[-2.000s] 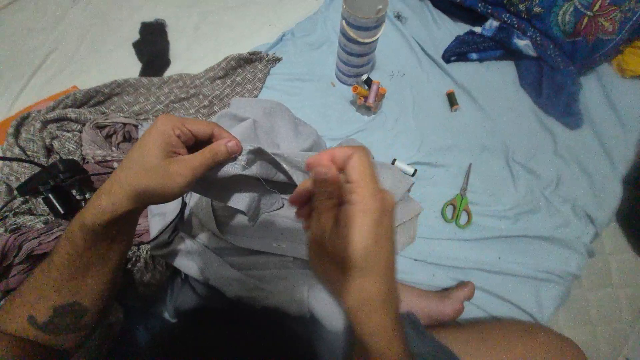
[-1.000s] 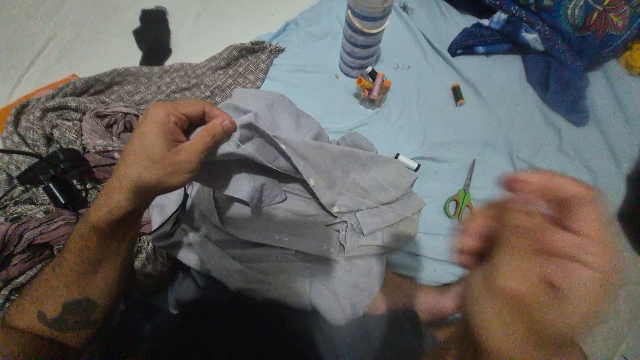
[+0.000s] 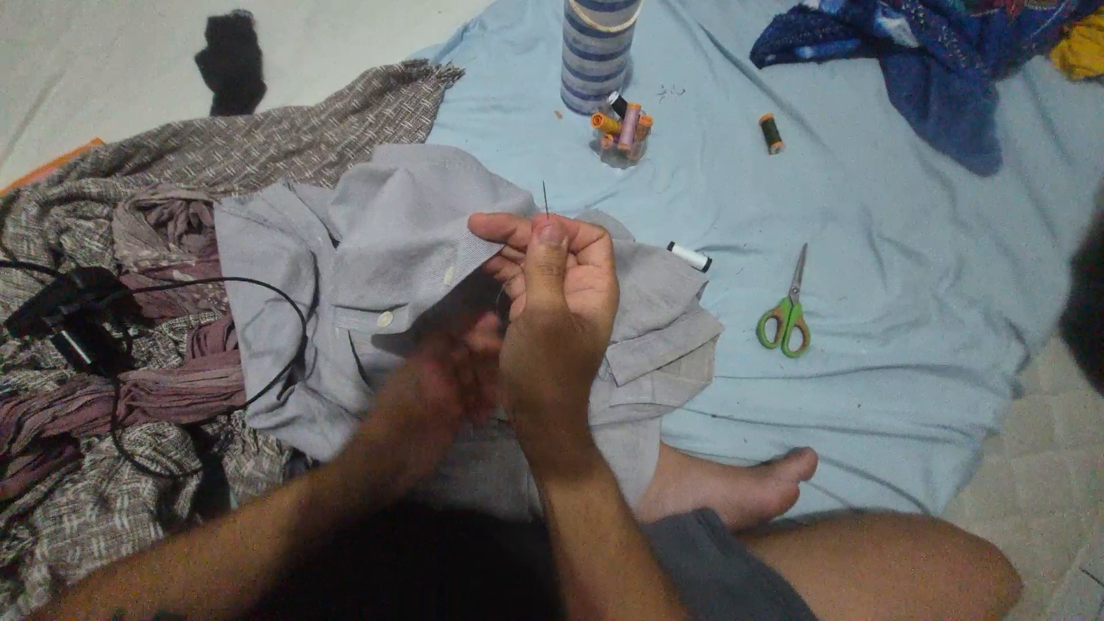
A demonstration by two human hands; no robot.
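Between the thumb and forefinger of my right hand (image 3: 556,285) a sewing needle (image 3: 545,197) points up, over the cloth. Low beside the right wrist is my left hand (image 3: 457,366), blurred and partly in shadow; whether it holds anything I cannot tell. Both are above a light grey shirt (image 3: 405,203) heaped on my lap, with a pale button (image 3: 385,319) on a flap of it. A spool of white thread (image 3: 689,257) lies at the shirt's right edge. Farther right are scissors with green handles (image 3: 785,326), their blades pointing away from me.
Thread spools (image 3: 623,129) stand in a small clear container by a striped cylinder (image 3: 597,52). A dark green spool (image 3: 770,134) lies on the light blue sheet (image 3: 880,285). A black cable (image 3: 297,315) loops over the shirt's left side, near patterned scarves (image 3: 345,112). My bare foot (image 3: 750,483) is at lower right.
My right hand has come back from the far right to the middle, over the shirt. My left hand has let go of the raised cloth and moved down and right. The shirt's folds lie differently.
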